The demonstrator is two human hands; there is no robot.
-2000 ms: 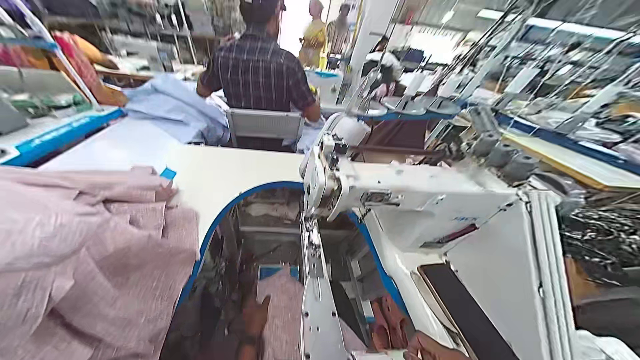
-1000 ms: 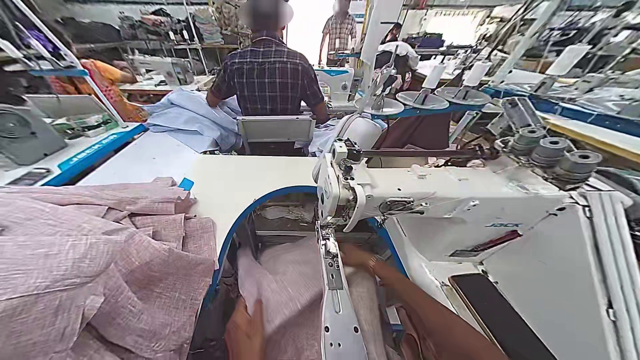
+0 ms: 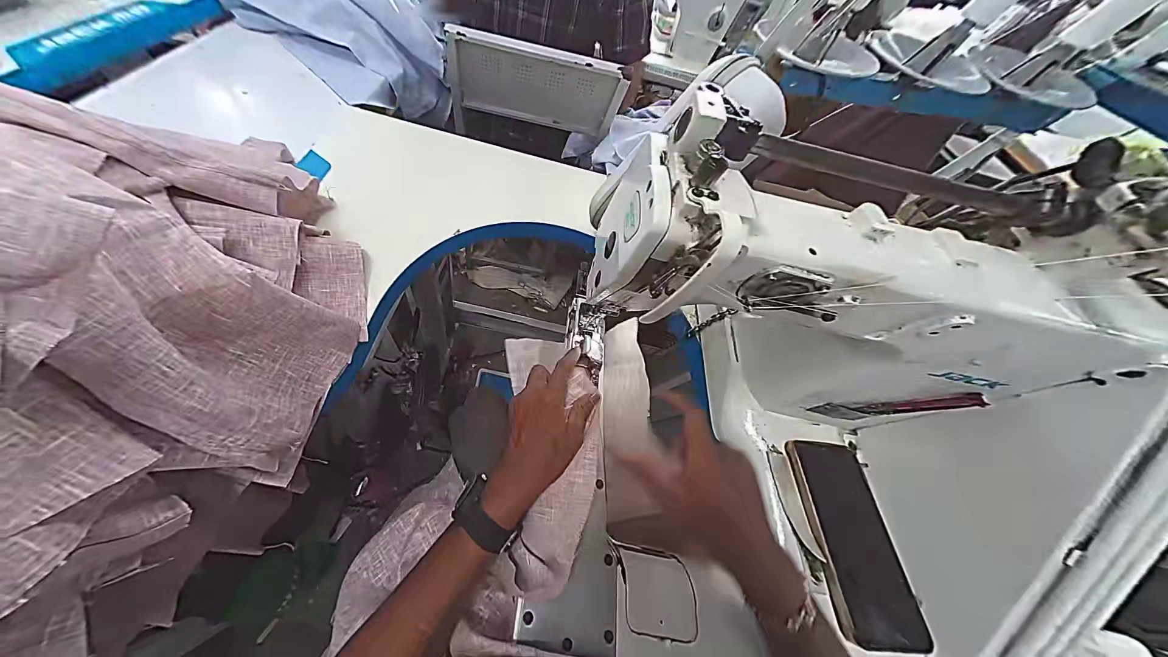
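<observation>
Pale pink woven fabric (image 3: pixel 566 511) lies over the narrow arm of a white Jack industrial sewing machine (image 3: pixel 912 347), with its far end at the presser foot (image 3: pixel 586 339). My left hand (image 3: pixel 549 420), with a dark watch on the wrist, presses the fabric just in front of the foot, its fingertips close to the needle area. To the right of the arm is my right hand (image 3: pixel 698 479), blurred, with fingers spread beside a paler strip of the cloth (image 3: pixel 626 392); no hold on it is visible. The needle itself cannot be made out.
A large heap of pink fabric pieces (image 3: pixel 182 328) covers the table's left side. The blue-edged table cutout (image 3: pixel 392 297) curves around the machine arm. A dark smartphone (image 3: pixel 858 547) rests on the machine base at right. Beyond the table stand a metal chair back (image 3: pixel 538 87) and light blue cloth (image 3: pixel 356 46).
One second ago both hands were on either side of the machine arm with the fabric; now my left hand is on top at the presser foot. The view has tilted down.
</observation>
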